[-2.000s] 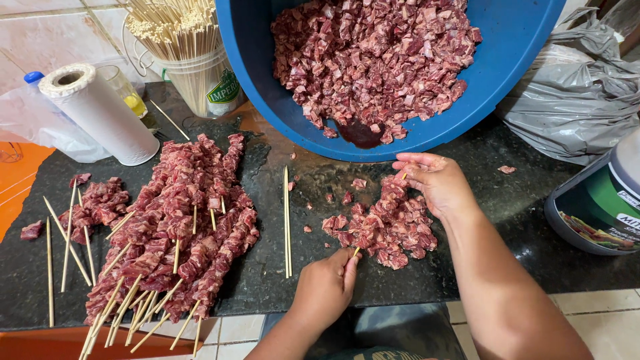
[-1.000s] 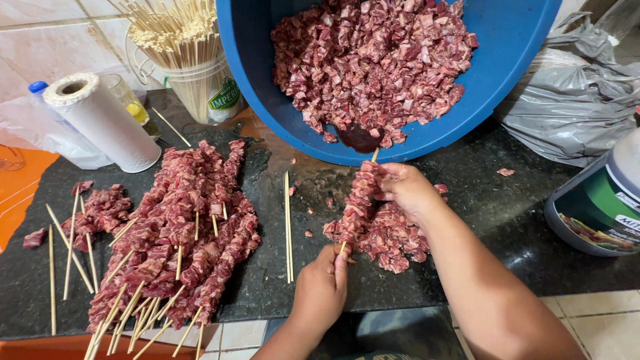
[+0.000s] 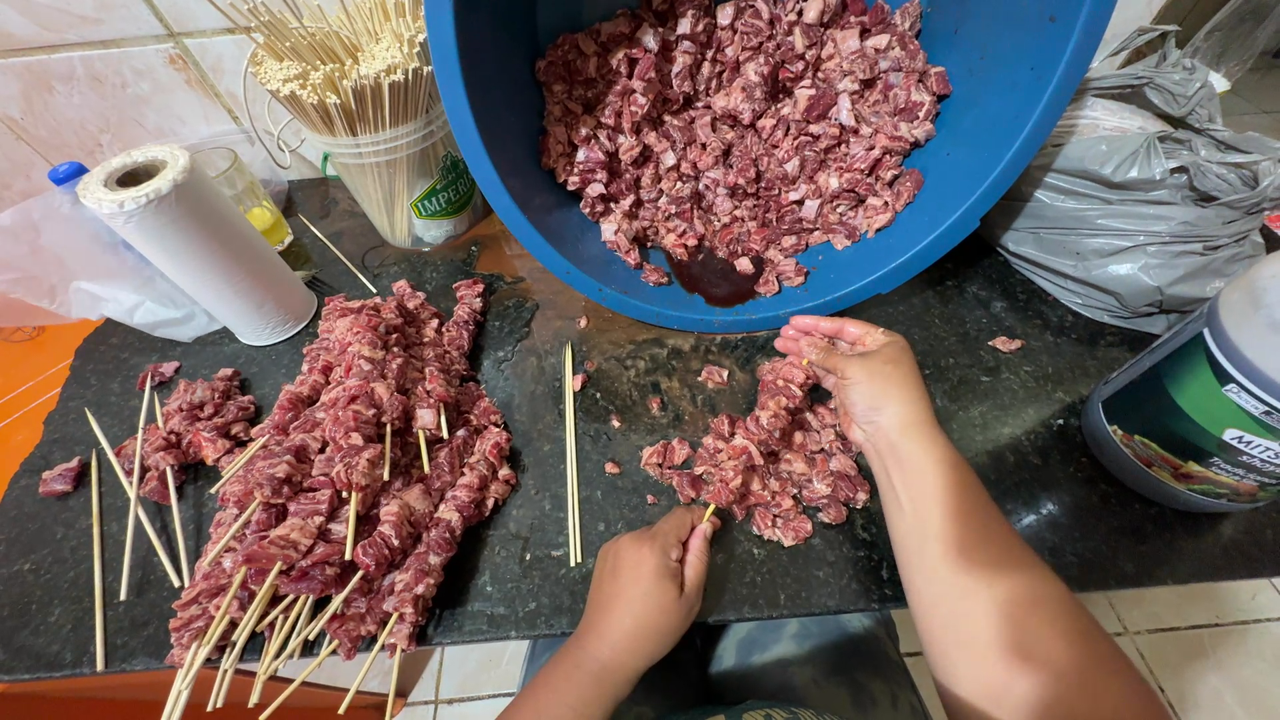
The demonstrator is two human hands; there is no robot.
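My left hand [image 3: 650, 575] pinches the lower end of a wooden skewer threaded with raw meat [image 3: 750, 450]. My right hand [image 3: 855, 375] is at the skewer's upper end, palm partly turned up, near the tip; whether it grips the stick cannot be told. The skewer slants over a small heap of loose meat pieces [image 3: 800, 490] on the dark stone counter. Just above, a blue plastic tub [image 3: 1020, 190] holds much cut meat [image 3: 740, 130]. Bare skewers [image 3: 572, 460] lie left of my hands. Farther left is a large pile of loaded meat skewers [image 3: 350, 460].
A bucket of skewers [image 3: 390, 170], a white plastic roll [image 3: 200, 250] and a glass [image 3: 245, 195] stand at the back left. Loose meat [image 3: 200, 420] and scattered skewers [image 3: 98, 560] lie far left. On the right are a grey plastic bag [image 3: 1140, 210] and a large sauce jug [image 3: 1200, 400].
The skewer, more upright one second ago, now leans to the right over the loose meat. My right hand has moved from the skewer's side to its upper end and opened its palm somewhat.
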